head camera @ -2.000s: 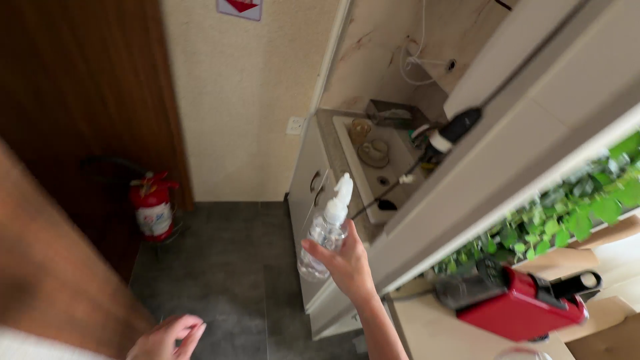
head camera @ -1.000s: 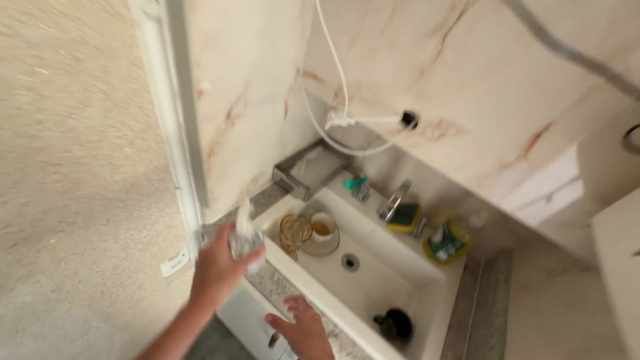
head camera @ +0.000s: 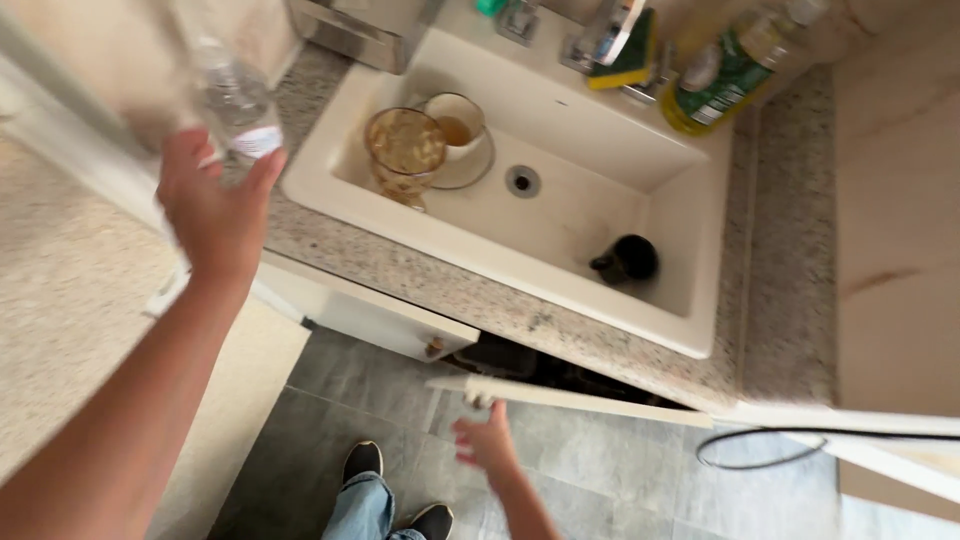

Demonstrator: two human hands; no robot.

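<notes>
My left hand (head camera: 217,202), at the upper left, has its thumb and fingers around the lower part of a clear plastic bottle (head camera: 240,97) with a pale label. The bottle is slightly blurred, near the counter's left end; whether its base touches the counter is unclear. At lower centre my right hand (head camera: 484,442) is just below the knob (head camera: 478,397) of an ajar white cabinet door (head camera: 585,399), its fingers apart and blurred. The dark inside of the cabinet (head camera: 525,360) shows in a narrow gap. A second white door (head camera: 375,322) with a knob is beside it.
A white sink (head camera: 517,277) holds an amber glass (head camera: 405,150), a cup (head camera: 456,124) on a saucer and a dark mug (head camera: 630,259). A faucet (head camera: 615,34), a sponge (head camera: 626,56) and a dish-soap bottle (head camera: 720,79) stand behind. A black cable (head camera: 757,465) loops at right.
Two seconds ago my right hand held the bottle; one second ago it was in my left hand. The right hand is now by the ajar door. The view has moved in over the sink.
</notes>
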